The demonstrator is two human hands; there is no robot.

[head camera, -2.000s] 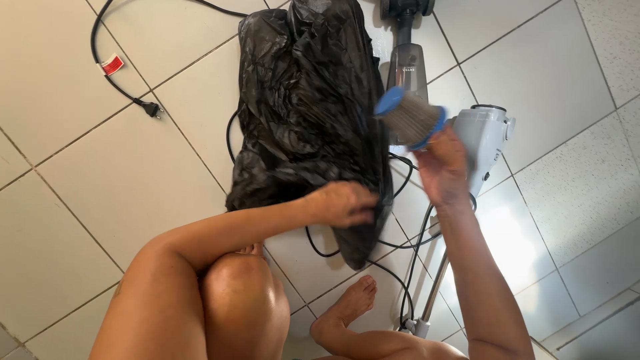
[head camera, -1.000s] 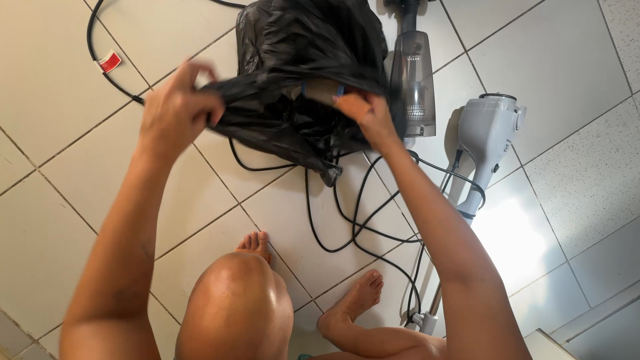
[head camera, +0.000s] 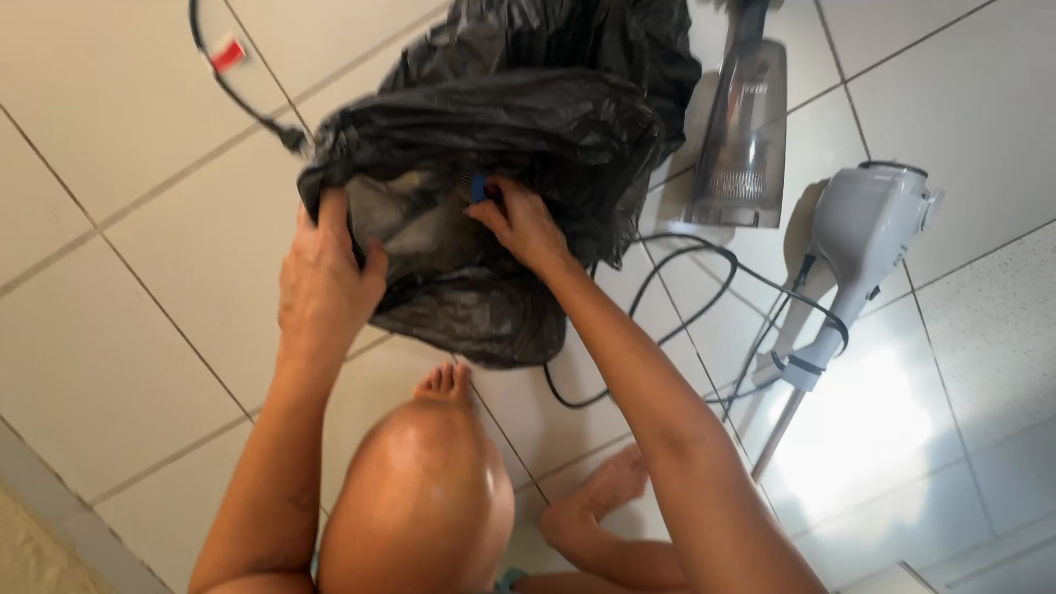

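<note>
A black plastic bag point(head camera: 528, 107) lies on the tiled floor with its mouth spread toward me, and greyish contents point(head camera: 412, 223) show inside. My left hand point(head camera: 326, 268) grips the bag's rim at the left, fingers inside and thumb near the opening. Inside the mouth, my right hand point(head camera: 520, 219) holds a pleated vacuum filter by its blue rim point(head camera: 478, 188); most of the filter is hidden by the bag and my fingers.
Right of the bag lies a vacuum cleaner's clear dust container point(head camera: 742, 140). Farther right is the grey vacuum body point(head camera: 866, 214) with its metal tube point(head camera: 778, 436). A black cord point(head camera: 685, 239) loops between bag and body; its plug point(head camera: 290, 139) lies at upper left.
Two seconds ago my right hand held the filter above the floor right of the bag; now it is inside the bag's mouth. My left hand has moved to the left rim, and the mouth has been spread.
</note>
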